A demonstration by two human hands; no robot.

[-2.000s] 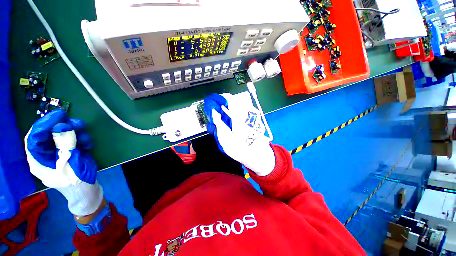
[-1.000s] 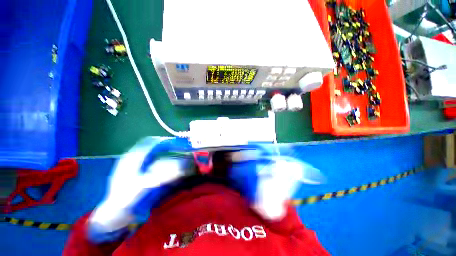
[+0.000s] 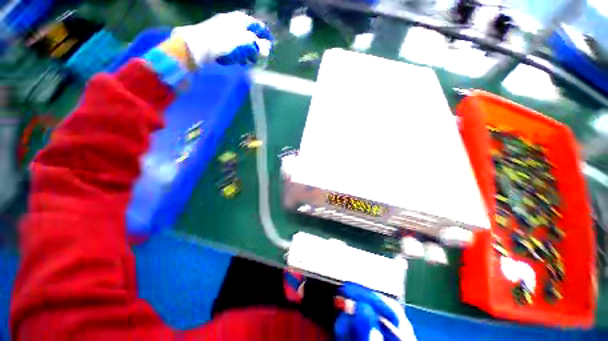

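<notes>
My left hand [image 3: 227, 41], in a white glove with blue fingers, is stretched out over the far end of the blue tray [image 3: 223, 100]. Its fingers are curled; blur hides whether they hold anything. My right hand [image 3: 373, 314], also gloved, is at the bench's front edge, partly cut off by the lower rim. A small pale and reddish thing shows at its fingers, too blurred to name. The white power strip [image 3: 343, 258] lies just beyond it. The electronic load [image 3: 393, 133] stands behind the strip, with yellow digits on its screen.
The red-orange tray [image 3: 475, 220], heaped with circuit boards, is right of the load. Several loose boards [image 3: 229, 172] lie on the green mat between the blue tray and the load. A white cord [image 3: 261, 160] runs past them. Pale, blurred things lie behind the load.
My left hand has gone from the front edge to the blue tray's far end. My right hand remains near the front edge. The view has shifted and tilted.
</notes>
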